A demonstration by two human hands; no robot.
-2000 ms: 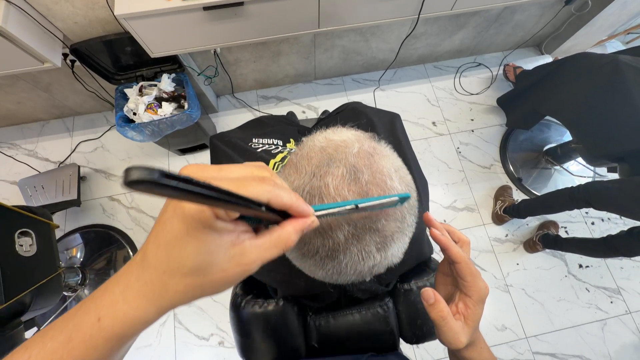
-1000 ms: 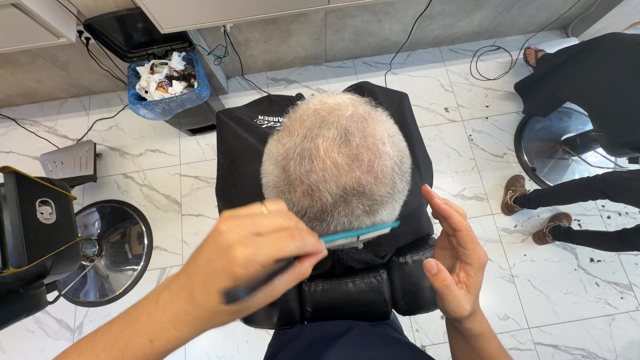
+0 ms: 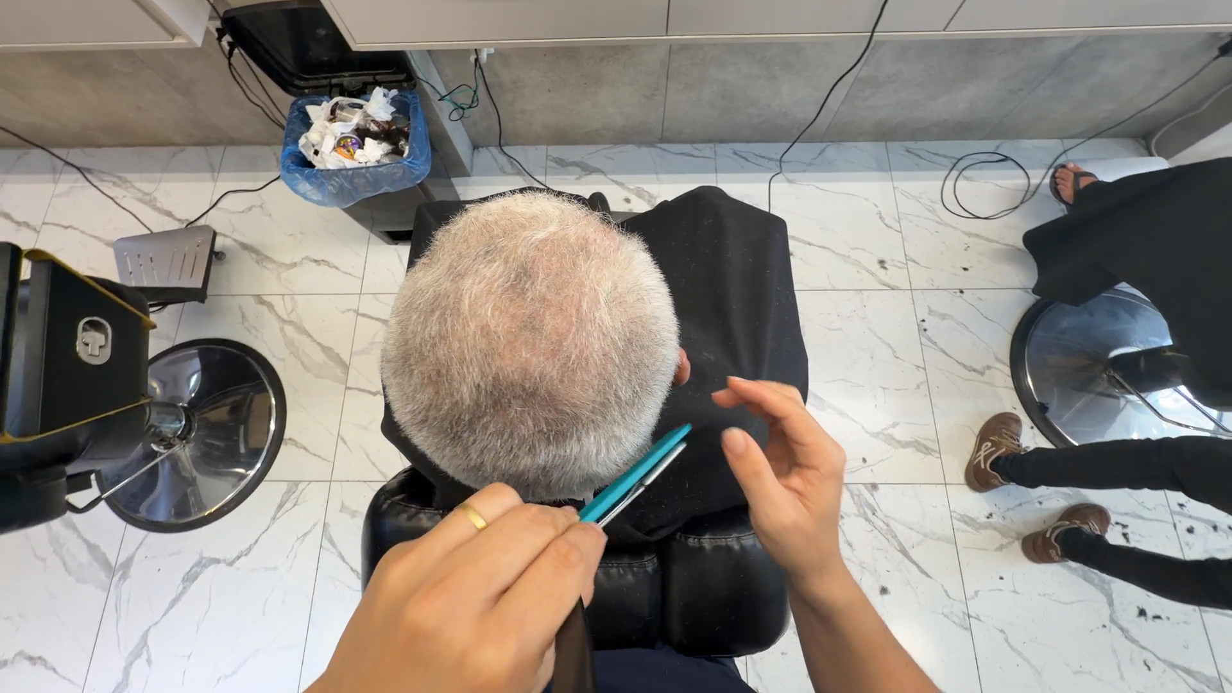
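Note:
A seated person's head (image 3: pixel 534 337) with short grey hair is at the middle, seen from above, over a black barber's cape (image 3: pixel 736 279). My left hand (image 3: pixel 481 587), with a ring on one finger, is closed around a tool with a dark handle and a slim teal and metal working end (image 3: pixel 640 472); its exact kind I cannot tell. The tip points up and right, by the lower right edge of the hair. To the right of that tip my right hand (image 3: pixel 789 462) is raised over the cape, thumb and fingers apart, holding nothing.
The black padded chair back (image 3: pixel 722 587) lies below the head. At upper left stands a bin with a blue liner (image 3: pixel 356 183), full of waste. Another chair's round base (image 3: pixel 192 433) is at left. At right are a person's legs (image 3: pixel 1116 462), another chair base (image 3: pixel 1088 356) and hair clippings.
The tool lay across the top of the hair two seconds ago, then at the lower edge; now it is angled beside the lower right. The seated head has shifted left against the cape.

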